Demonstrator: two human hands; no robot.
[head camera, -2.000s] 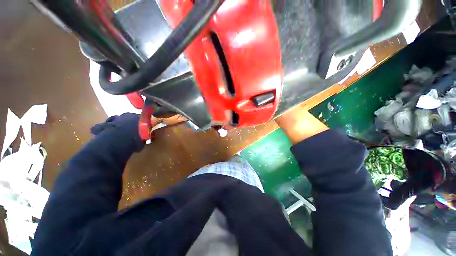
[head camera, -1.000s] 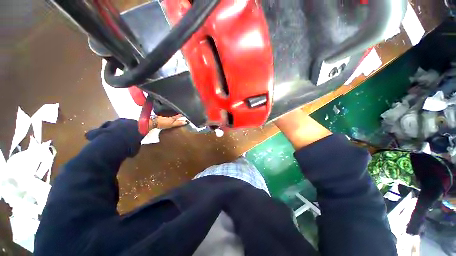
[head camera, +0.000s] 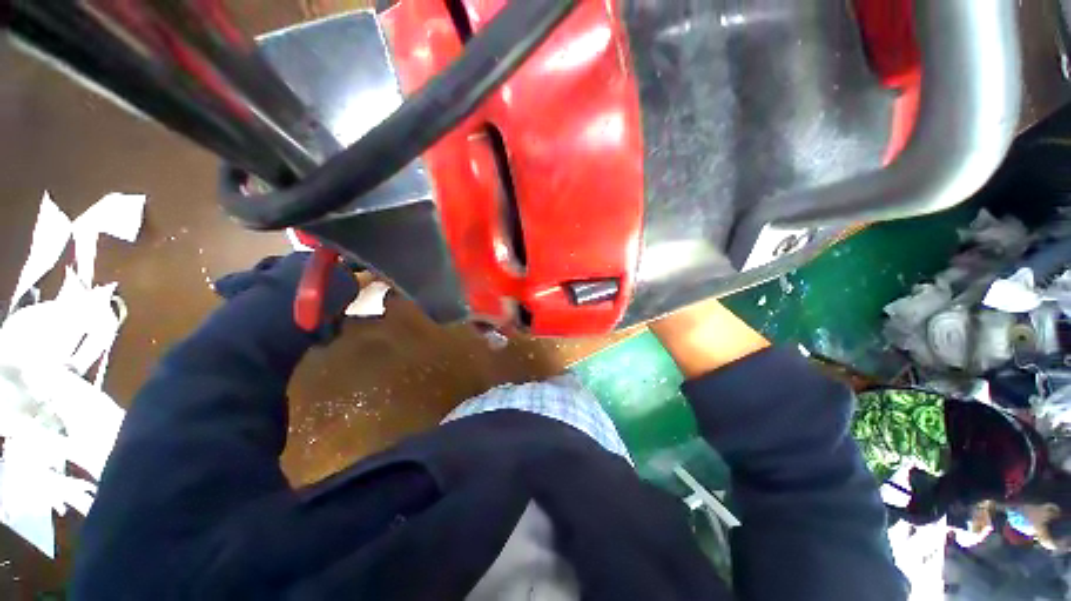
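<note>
The red and black cutting machine (head camera: 552, 164) fills the upper middle of the picture, very close. Its thick grey handle (head camera: 981, 106) curves at the upper right. A black cable (head camera: 399, 141) loops across the housing, and dark shiny rods (head camera: 200, 88) run at the upper left. A small red lever (head camera: 315, 289) hangs beside my left sleeve (head camera: 200, 387). My left hand is hidden beyond the sleeve and machine. My right wrist (head camera: 711, 338) shows below the housing; my right hand is hidden behind it. A small white fabric piece (head camera: 369, 301) lies by the lever.
White fabric offcuts (head camera: 53, 387) are heaped on the brown table (head camera: 352, 393) at left. A green surface (head camera: 640, 382) lies beyond the table edge. Grey and white scraps and rolls (head camera: 975, 311) are piled at right, with a green bundle (head camera: 898, 429) below them.
The machine looks larger and lower in the picture, and its handle has shifted right. My left hand, visible beside the red lever one second ago, is now hidden. The white strip under the machine is mostly covered.
</note>
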